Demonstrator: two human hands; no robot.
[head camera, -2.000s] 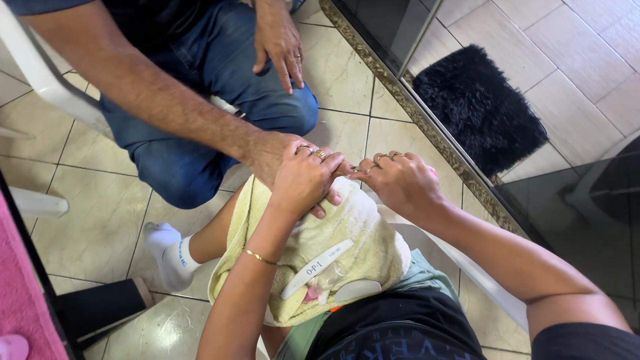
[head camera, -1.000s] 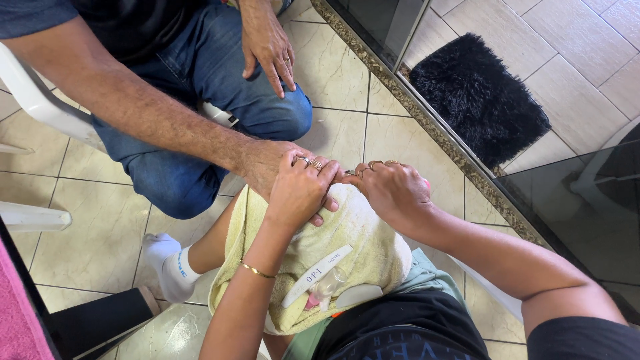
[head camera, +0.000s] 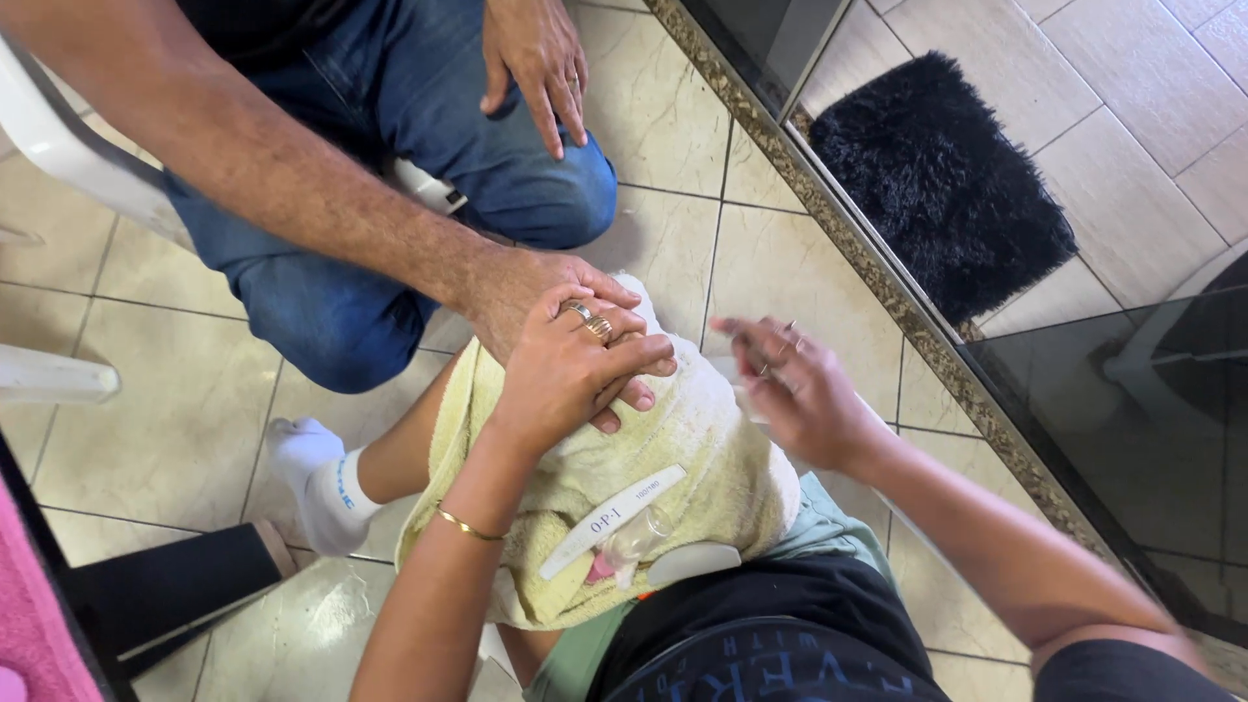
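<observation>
My left hand (head camera: 575, 361), with rings on its fingers, holds the fingers of another person's hand (head camera: 507, 292) over my lap. That hand lies palm down above a pale yellow towel (head camera: 702, 458) spread on my thighs. My right hand (head camera: 799, 390) is lifted off to the right, blurred; its fingers are bent, and whether a small tool is among them cannot be told. On the towel lie a white O-P-I nail file (head camera: 612, 522), a small clear plastic item (head camera: 639, 536) with a pink part, and a pale grey rounded piece (head camera: 694, 563).
The other person's knees in blue jeans (head camera: 322, 302) face me, their other hand (head camera: 536, 68) resting on one. A white plastic chair (head camera: 78, 136) is at the left, a pink towel (head camera: 39, 595) at the lower left. At the right are a glass door frame (head camera: 780, 127) and a black shaggy mat (head camera: 936, 185).
My right hand has moved away to the right from the other person's fingers, which it was touching before. My left hand still holds that person's hand.
</observation>
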